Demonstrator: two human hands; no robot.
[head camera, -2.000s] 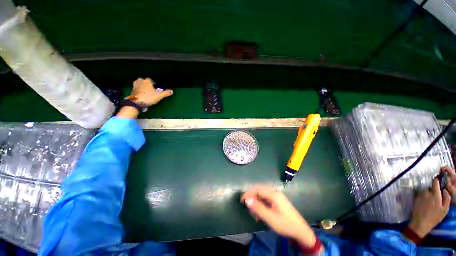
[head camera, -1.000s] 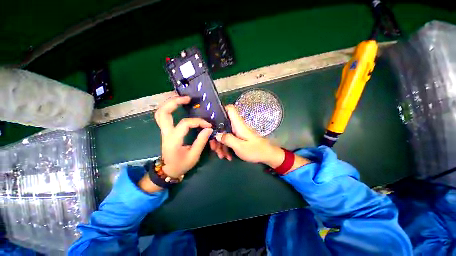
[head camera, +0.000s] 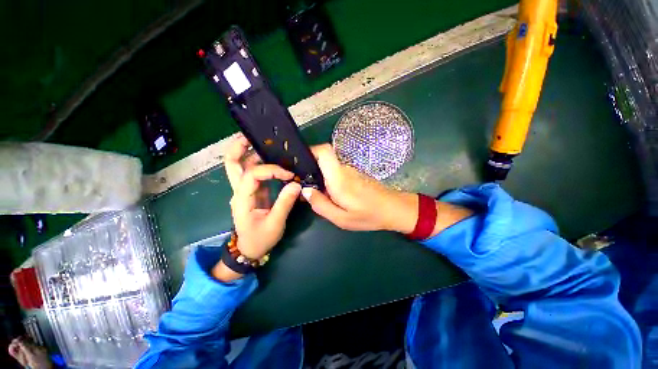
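Observation:
A black phone body (head camera: 263, 119) is held tilted above the bench, its white label toward the far end. My right hand (head camera: 353, 193) grips its near end from the right side. My left hand (head camera: 258, 205) has thumb and index finger pinched at the near end's left corner; whether a tiny part is between them cannot be told. A round dish of silvery specks (head camera: 373, 140) lies just right of the phone. The yellow electric screwdriver (head camera: 526, 79) lies farther right, its dark nose toward me.
Two other phones lie on the green belt, one beyond (head camera: 314, 39) and one at left (head camera: 158, 132). A pale raised edge (head camera: 346, 88) borders the bench. Clear trays (head camera: 101, 277), a whitish cylinder (head camera: 68, 178) and a red block (head camera: 27, 288) are at left. Another person's hand (head camera: 25, 353) shows bottom left.
Two seconds ago my left hand was over the belt; one second ago both hands were at the phone. Since then the view has turned and the fingertips remain at its near end.

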